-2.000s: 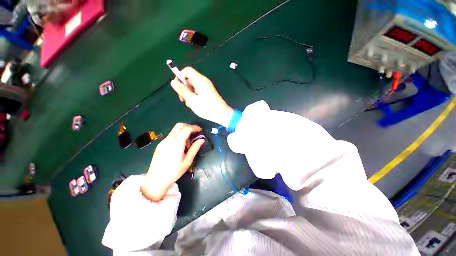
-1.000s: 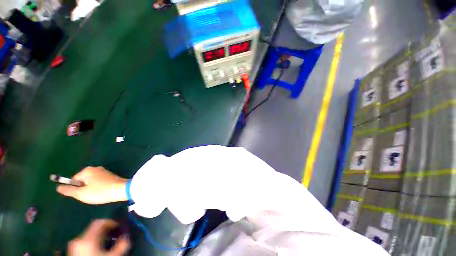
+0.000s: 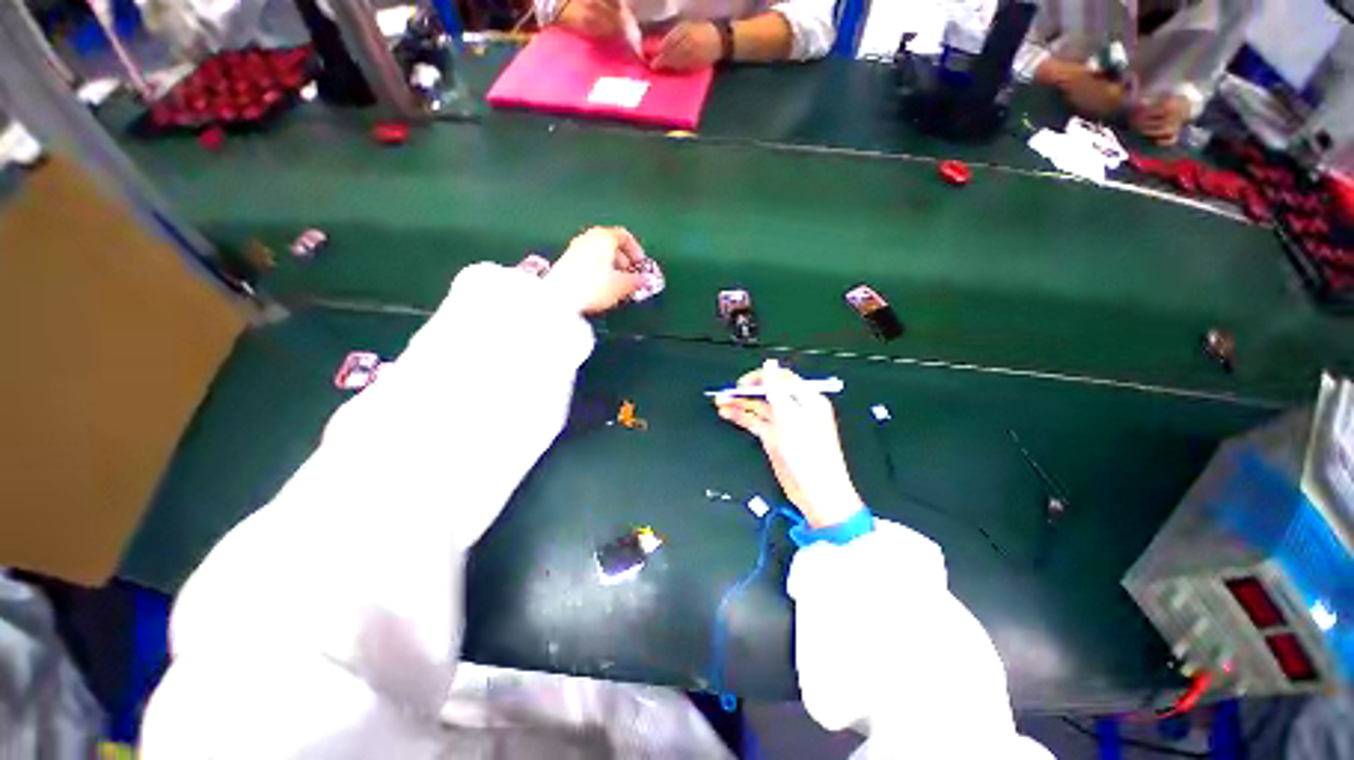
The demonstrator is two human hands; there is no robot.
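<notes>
My left hand (image 3: 602, 269) reaches over the green belt, with its fingertips on a pink-rimmed watch housing (image 3: 649, 279). Another watch housing shows partly beside the hand. My right hand (image 3: 790, 428) is over the near bench and holds a slim white pen-like tool (image 3: 812, 386), lying roughly level. A housing with screen attached (image 3: 738, 315) lies on the belt, and a second one is to its right. A display screen module (image 3: 627, 555) with an orange flex cable lies on the near bench. Another orange flex cable (image 3: 631, 417) lies between my arms.
A DC power supply (image 3: 1247, 616) stands at the right edge, with thin black wire near it. A cardboard panel (image 3: 112, 356) stands at left. Across the belt are people's hands, a pink folder (image 3: 594, 82) and red parts trays. A blue cord hangs from my right wrist.
The view has swung from the power supply side back to the bench and belt. My left hand has moved out from near my body to a housing on the belt. My right hand keeps the white tool.
</notes>
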